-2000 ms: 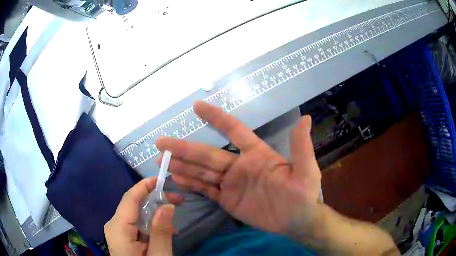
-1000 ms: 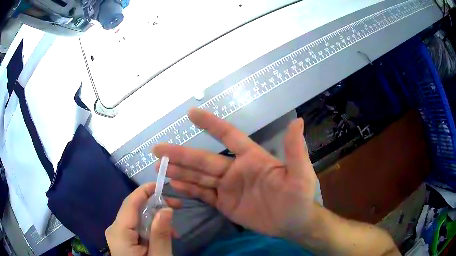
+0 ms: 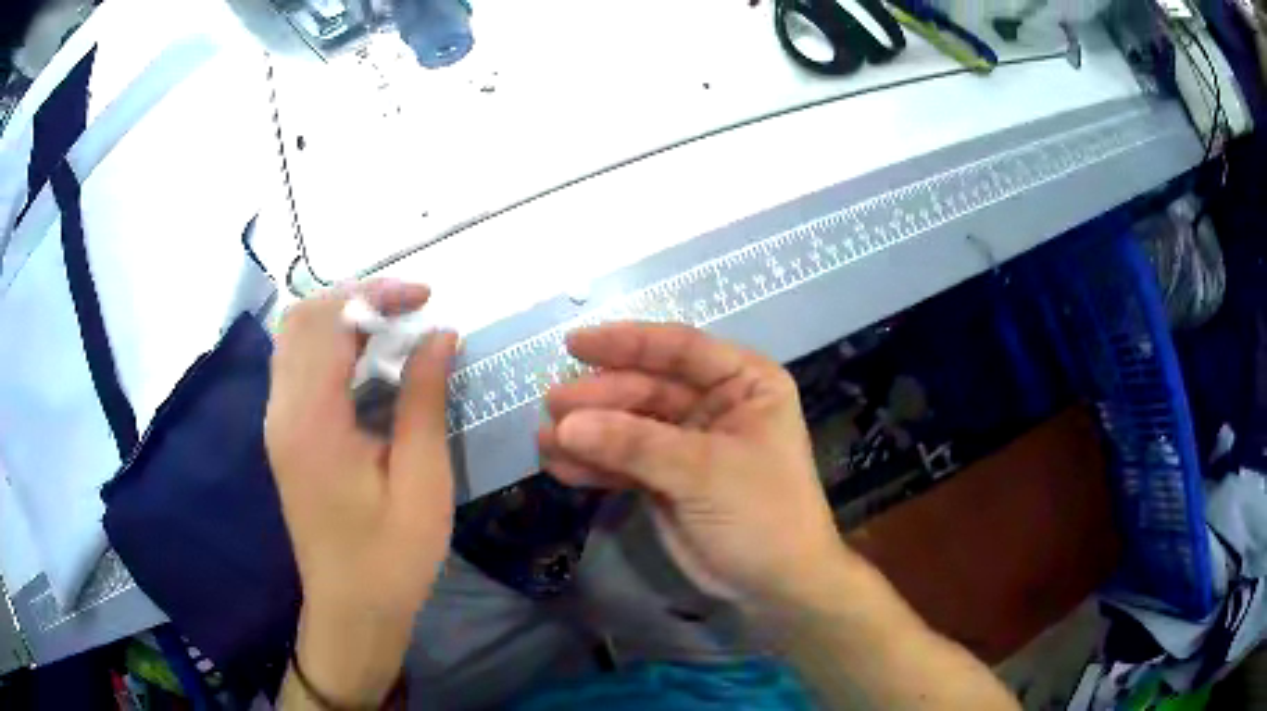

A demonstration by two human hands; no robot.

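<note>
My left hand [image 3: 364,458] is over the table's front edge. Its thumb and fingers are closed around a small white, crumpled-looking thing [image 3: 392,342], blurred, perhaps the translucent packet. My right hand [image 3: 709,452] is to its right, over the ruled front edge, with fingers curled and thumb against them. Whether it pinches something tiny cannot be told. A folded navy fabric piece [image 3: 209,493] hangs over the table edge at the left, partly behind my left hand. White fabric with a navy strip [image 3: 92,306] lies at the far left.
The grey table edge carries a printed ruler [image 3: 778,271]. Black-handled scissors [image 3: 838,31] and a yellow and blue tool [image 3: 950,36] lie at the back. Machine parts [image 3: 438,31] show at the top. A blue basket [image 3: 1160,417] and brown surface [image 3: 1014,535] are below right.
My left hand has moved up over the table edge, and the white strip no longer points up from it. My right hand has gone from spread to curled. The view has shifted, showing the scissors.
</note>
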